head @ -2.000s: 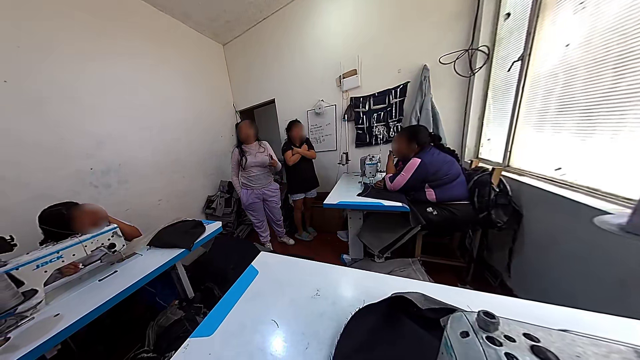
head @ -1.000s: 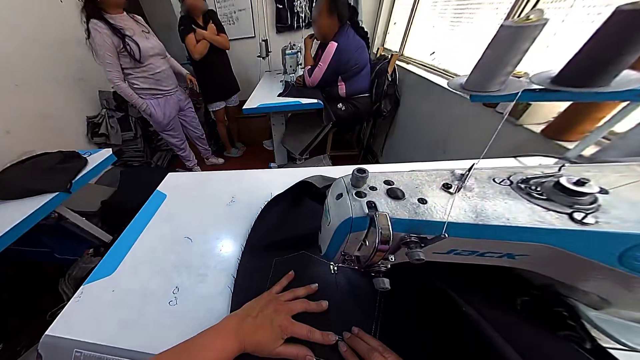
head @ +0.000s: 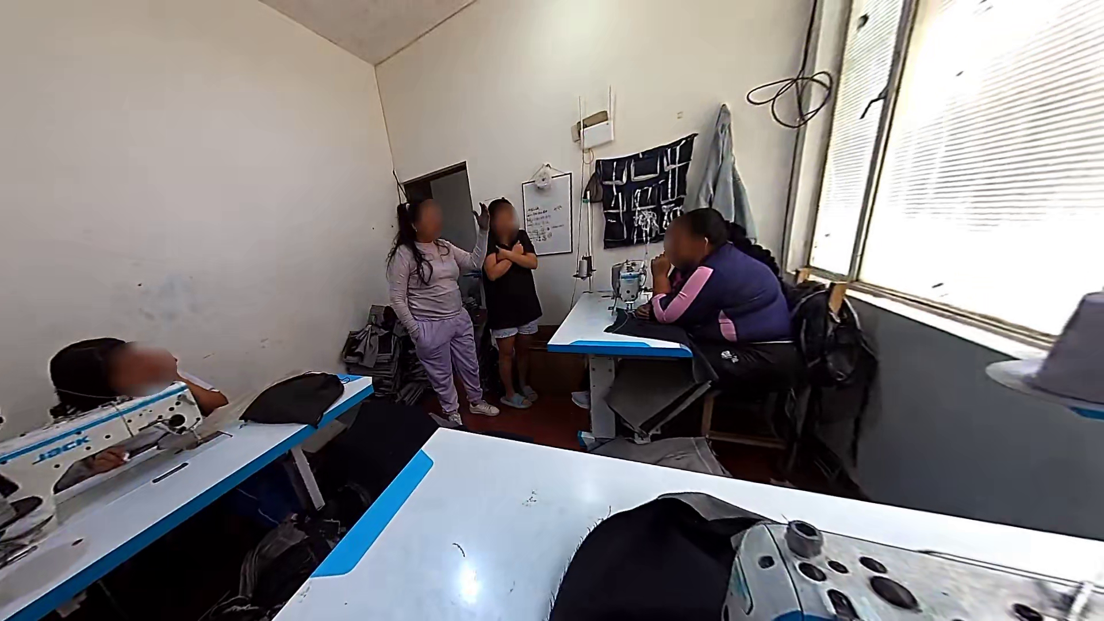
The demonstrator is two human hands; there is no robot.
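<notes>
Neither of my hands shows in the head view now. At the lower right edge is the head of a sewing machine [head: 862, 573], cut off by the bottom of the frame. Dark fabric [head: 647, 565] lies on the white sewing table [head: 483, 509], just left of the machine and partly behind it. The needle area is out of frame.
A person sits at a Jack sewing machine [head: 95, 440] on the left, with dark fabric [head: 293, 398] on that table. Two people stand near the doorway; another sits at a table [head: 573, 332] ahead. A thread cone [head: 1074, 354] stands at the right edge.
The view has swung up from the machine, and both my hands, seen on the dark fabric one second ago, are out of frame. One standing person has raised a hand.
</notes>
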